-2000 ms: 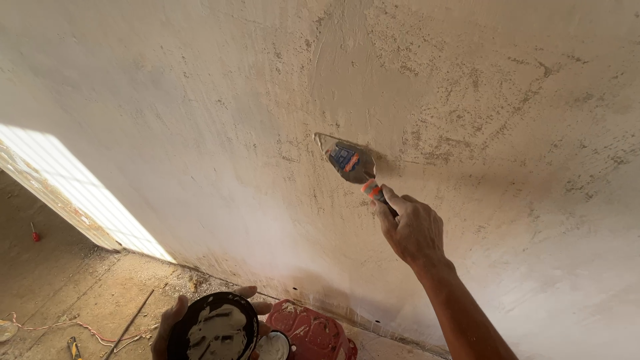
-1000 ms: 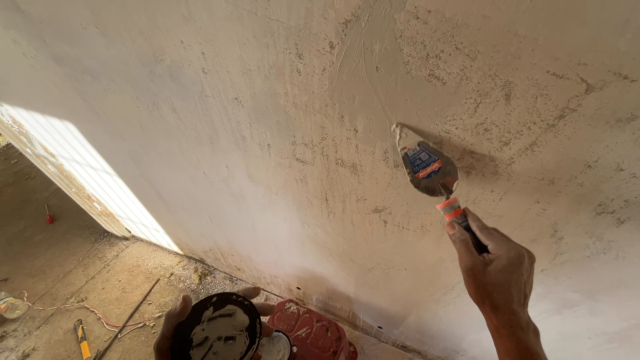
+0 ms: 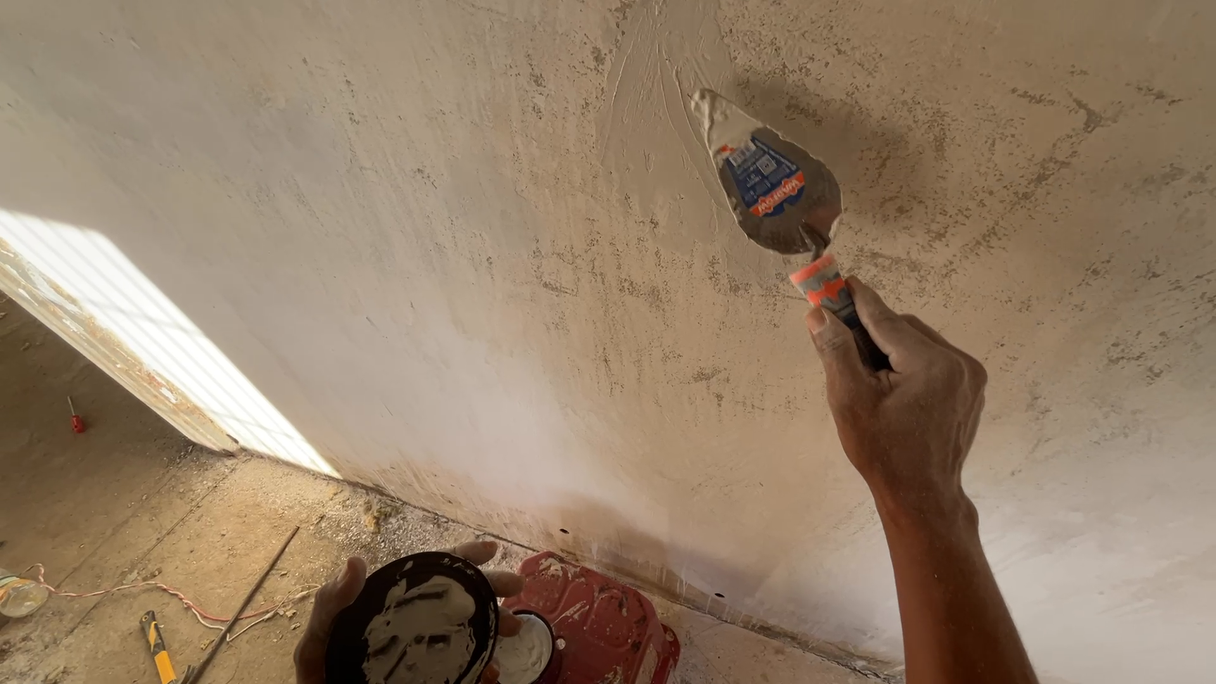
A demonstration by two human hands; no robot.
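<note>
My right hand (image 3: 902, 399) grips the dark handle of a pointed trowel (image 3: 779, 190), its blade bearing a blue and orange label and pale plaster along the tip. The tip is at the wall (image 3: 456, 237), beside a smeared patch of wet plaster (image 3: 665, 95); whether it touches cannot be told. At the bottom, my left hand (image 3: 328, 608) holds a round black bowl (image 3: 418, 617) with pale plaster inside, its fingers around the rim.
By the wall's foot stands a red plastic container (image 3: 598, 617), with a small round tub of pale paste (image 3: 524, 651) beside it. On the dusty floor lie a thin rod (image 3: 247, 589), a twisted wire (image 3: 171, 594), a yellow-and-black tool (image 3: 157, 646) and a red-handled tool (image 3: 76, 418).
The trowel in my right hand went right and down across the wall between the first two frames, and is now a little further up and left. The black bowl remains in my left hand.
</note>
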